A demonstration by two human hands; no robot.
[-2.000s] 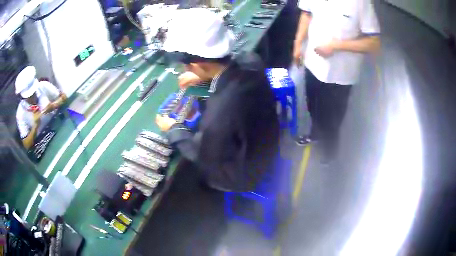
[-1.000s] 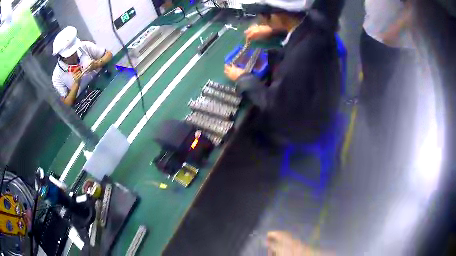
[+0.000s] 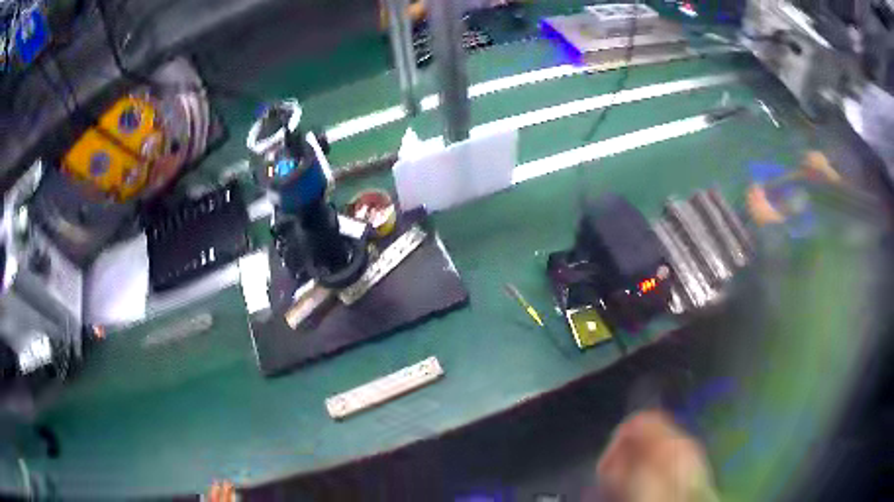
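A pale strip module (image 3: 385, 388) lies on the green mat near the front edge. Another strip (image 3: 397, 257) lies slantwise on the microscope's black base (image 3: 363, 328), partly hidden by the dark microscope (image 3: 312, 206). My right hand (image 3: 655, 459) is blurred at the bottom right, beyond the bench edge; whether it holds anything cannot be told. Only a small part of my left hand (image 3: 222, 491) shows at the bottom edge, left of centre; its fingers are cut off.
The black soldering station (image 3: 620, 245) with red digits and its yellow sponge tray (image 3: 589, 328) stand right of the base. A slim yellow tool (image 3: 525, 306) lies between. Several stacked modules (image 3: 704, 247) lie beyond. Another person's blurred hands (image 3: 765, 204) are at far right. A keyboard (image 3: 199, 235) lies left.
The view has swung left and down onto the bench, bringing the microscope and modules to the middle. The neighbouring person has shifted to the right rim. My hands now show at the bottom.
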